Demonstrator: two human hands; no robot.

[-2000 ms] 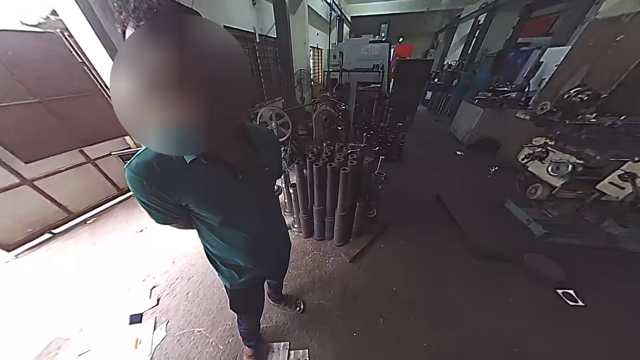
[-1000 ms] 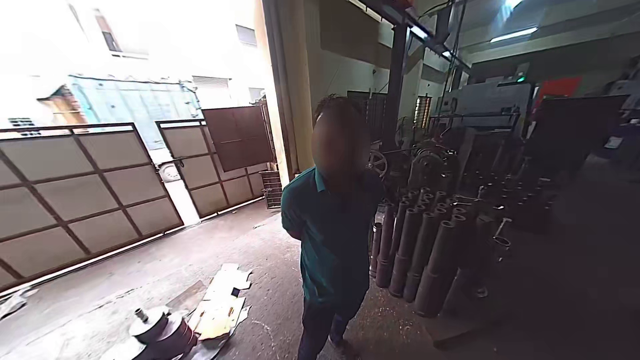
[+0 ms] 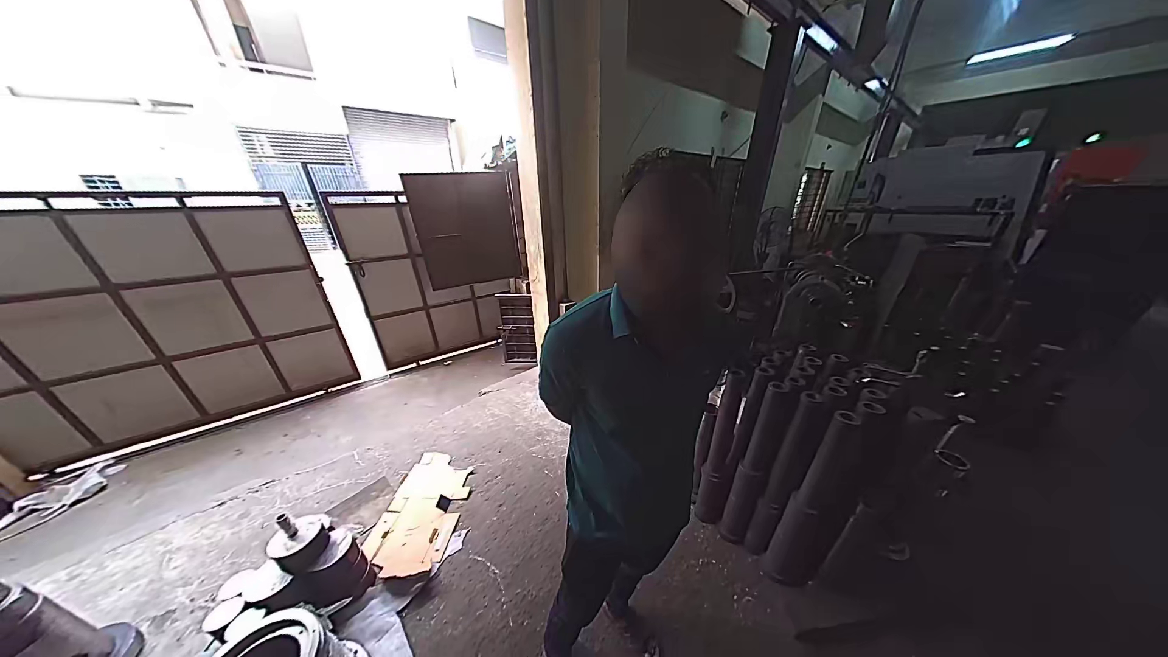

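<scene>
Neither my left hand nor my right hand shows in the head view, so what they hold or touch cannot be seen. A person in a dark teal shirt (image 3: 630, 438) stands upright near the middle, arms drawn behind the back. Beside this person on the right, several hollow metal tubes (image 3: 812, 502) stand on end in a close group. Round metal parts (image 3: 328, 557), one with a short shaft on top, rest on the floor at lower left. Flattened cardboard (image 3: 420, 525) lies just right of them.
A panelled metal gate (image 3: 219, 310) spans the left side, with a gap between its leaves. A pillar (image 3: 570, 164) rises behind the person. Machinery (image 3: 958, 192) fills the dim back right. A cylindrical metal part (image 3: 55, 625) lies at the bottom left corner.
The view has swung left over both seconds, bringing in the gate and the round metal parts on the floor. The person still stands beside the tubes.
</scene>
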